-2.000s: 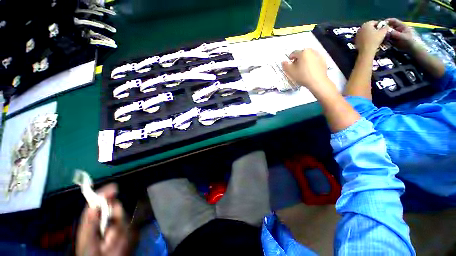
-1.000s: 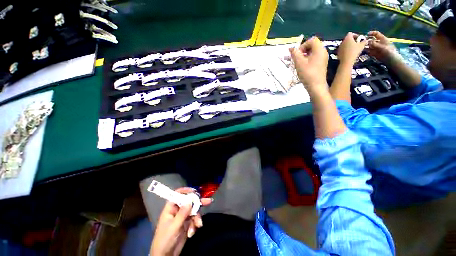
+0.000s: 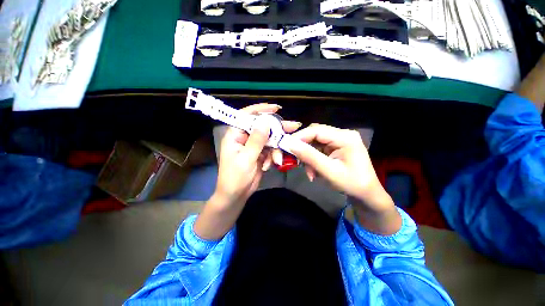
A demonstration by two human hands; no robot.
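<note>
A round pale watch head (image 3: 272, 127) is held above my lap, with a white buckle-side strap (image 3: 222, 112) running from it up and left to an open square buckle. My left hand (image 3: 242, 156) is shut on the watch head, thumb on its face. My right hand (image 3: 342, 159) pinches a white strap end (image 3: 291, 143) at the head's lower right side. Most of that strap is hidden by my right fingers. Whether it is joined to the head, and any spring bar, I cannot tell.
The black foam tray (image 3: 299, 72) of partly strapped watches lies ahead on the green bench. Loose straps (image 3: 475, 30) lie at its right, a second strap pile (image 3: 66, 36) at far left. Blue sleeves of other people are at both sides. A cardboard box (image 3: 136, 173) stands below left.
My right hand has come back from the loose straps to the watch head with a white strap end. My left hand has raised the watch towards the middle. The view has tilted down.
</note>
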